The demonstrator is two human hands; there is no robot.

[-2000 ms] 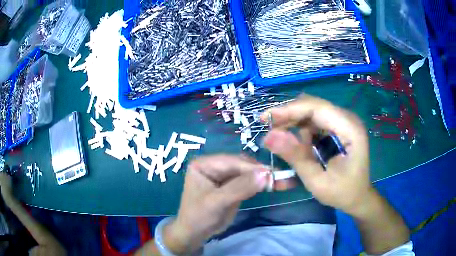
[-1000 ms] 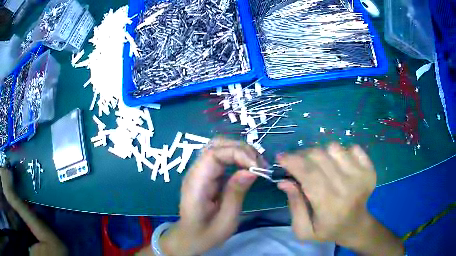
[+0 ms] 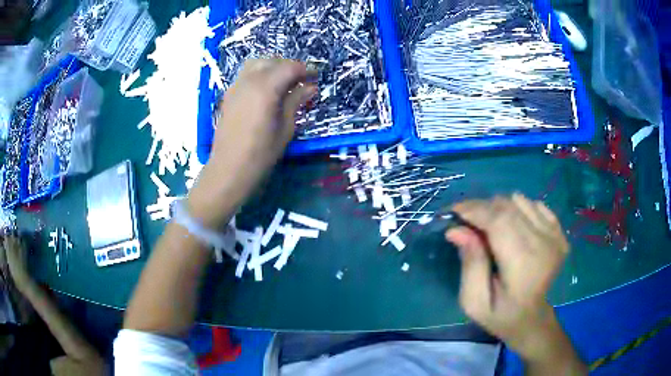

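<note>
My left hand (image 3: pixel 257 110) is over the left blue tray (image 3: pixel 338 141) of short metal parts (image 3: pixel 346 59). Its fingertips are at the parts; whether they hold one cannot be told. My right hand (image 3: pixel 515 257) is above the mat at centre right, closed around a small dark hand tool (image 3: pixel 444 221) with a shiny end, blurred and mostly hidden by the fingers. A heap of sleeved pieces (image 3: pixel 379 191) lies on the mat below the trays, left of the tool. White sleeves (image 3: pixel 176 88) lie in a large pile left of the tray, with more (image 3: pixel 283 239) nearer me.
The right blue tray (image 3: pixel 508 139) holds long leads (image 3: pixel 493 73). Red leads (image 3: pixel 614 183) lie at the right, below a clear plastic box (image 3: pixel 625 66). A digital scale (image 3: pixel 112 213) is at the left. Another person's arm (image 3: pixel 44 301) shows at the lower left.
My left hand has left my right hand and moved up and left to the left tray. My right hand has shifted slightly right with the tool. The white-ended piece between the hands no longer shows clearly.
</note>
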